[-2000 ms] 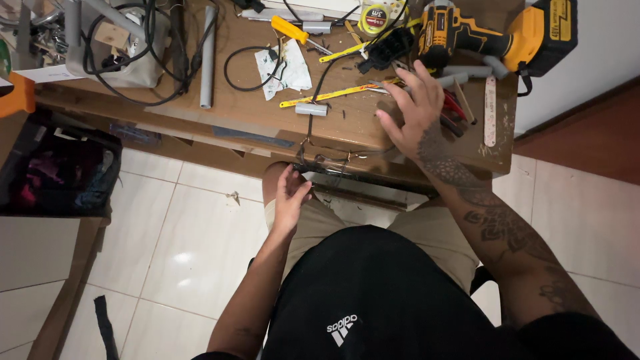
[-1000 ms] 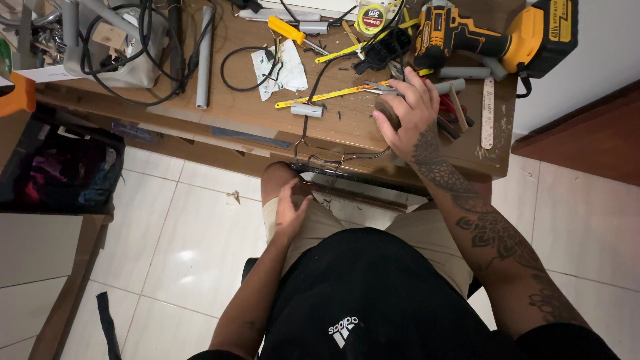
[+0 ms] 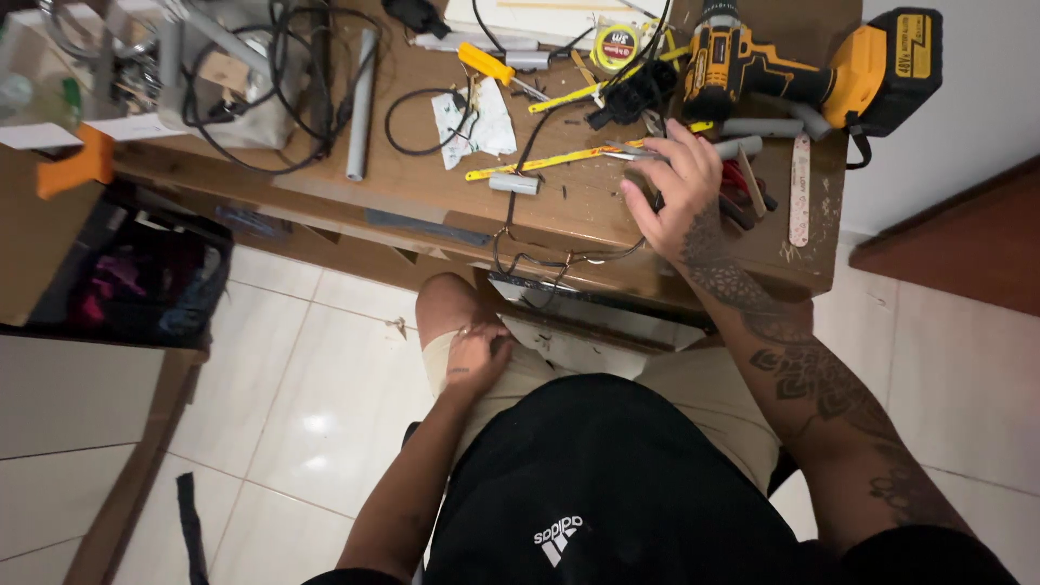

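Observation:
My left hand (image 3: 479, 357) rests on my left thigh near the knee; its fingers are partly hidden, and no held object shows. Over the right part of the wooden desk, my right hand (image 3: 678, 191) has its fingers spread. Its fingertips are by the metal blades of a scissors-like tool (image 3: 630, 153), beside a yellow hacksaw blade (image 3: 561, 160); whether they touch is unclear. Red-handled pliers (image 3: 734, 183) lie partly behind this hand. Beyond it is a yellow and black cordless drill (image 3: 719, 69). A short grey pipe piece (image 3: 514, 184) lies near the desk's front edge.
A yellow-handled screwdriver (image 3: 486, 63), a tape measure (image 3: 615, 45) and a long grey pipe (image 3: 361, 106) lie on the desk (image 3: 439, 191). A nail file (image 3: 800, 191) is at the right. Black cable (image 3: 510, 213) hangs over the front edge. Boxes of parts (image 3: 236, 89) stand at left.
My left hand has moved from the cable at the desk edge down onto my thigh. A dark rounded thing seen by my right palm one second ago no longer shows there.

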